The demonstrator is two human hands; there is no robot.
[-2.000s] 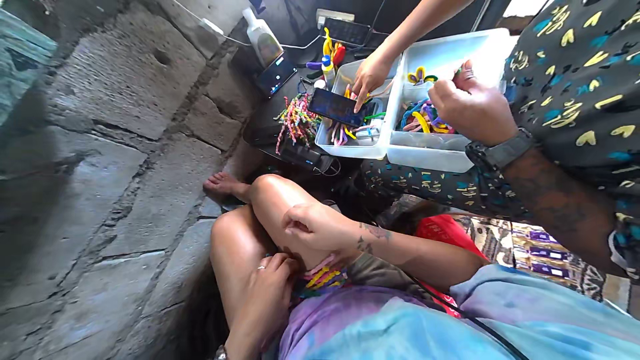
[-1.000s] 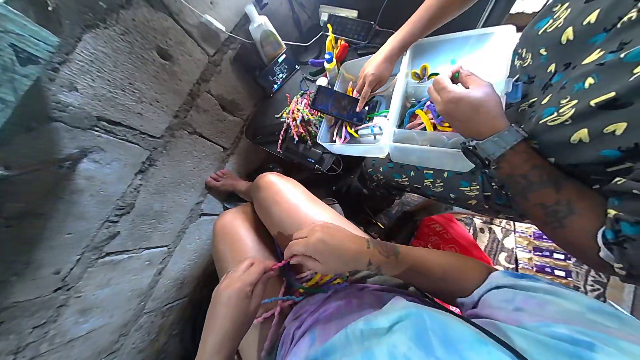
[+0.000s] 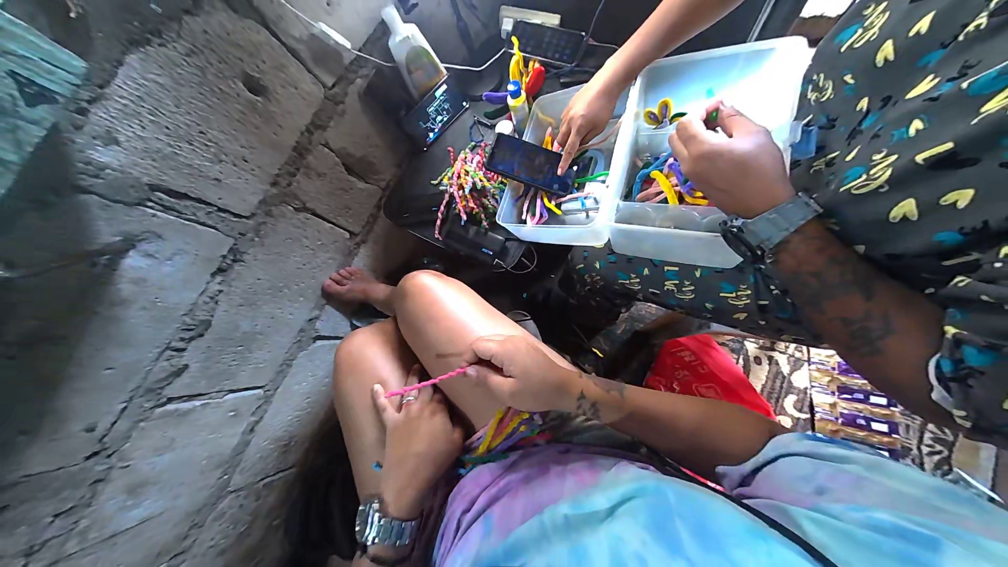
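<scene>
A thin pink twisted strand [image 3: 429,383], like a pipe cleaner or cord, is stretched between my two hands above my thighs. My left hand [image 3: 421,441], with a ring and a metal watch, pinches its lower end. Its other end is in the fingers of my right hand [image 3: 520,374], held over my thigh. A bunch of colored strands [image 3: 508,431], yellow, green and purple among them, lies in my lap just below my right hand. A pile of twisted multicolored strands [image 3: 470,185] rests on the black surface beyond my knees.
A divided plastic box [image 3: 677,236] with fuzzy strands stands ahead; a co-worker's hands are over it, one touching a phone [image 3: 529,164] on its edge. Another phone [image 3: 435,113] leans near a bottle [image 3: 413,51]. A red bag [image 3: 701,374] lies to the right. Stone blocks [image 3: 181,291] are at left.
My hands have drawn apart, and the pink strand now shows stretched between them. A second ago they were closer together, with blue and pink strands hanging by my left hand.
</scene>
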